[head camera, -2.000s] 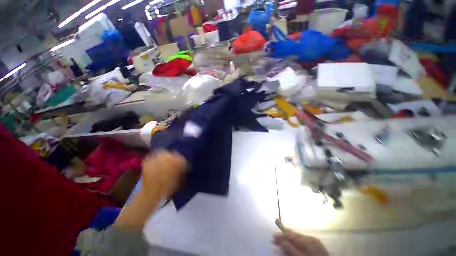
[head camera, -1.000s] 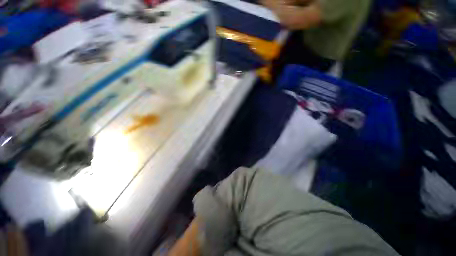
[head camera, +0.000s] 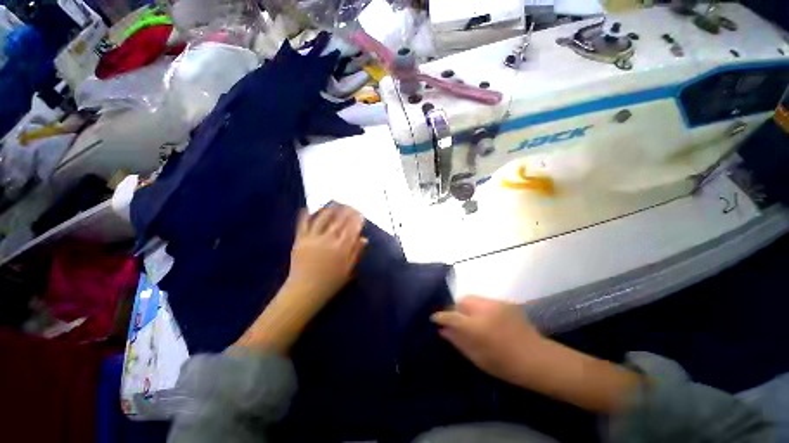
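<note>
A navy garment panel lies over the front edge of the white table and hangs towards my lap. My left hand rests on its upper edge, fingers bent over the cloth. My right hand pinches its right corner. More navy panels lie heaped to the left, with pointed ends at the back. The white sewing machine with "JACK" lettering stands to the right. Its needle area is washed out by bright light, and no cloth is visible under it.
A pink cloth strip lies on the machine head. An orange-yellow thread-like piece is on the machine. Plastic bags and a red cloth are heaped behind. Pink cloth lies in a container at left. Grey ribbed edging borders the table.
The view has swung back from the blue basket at the right to the table. Both hands are now on a navy panel in front of the machine.
</note>
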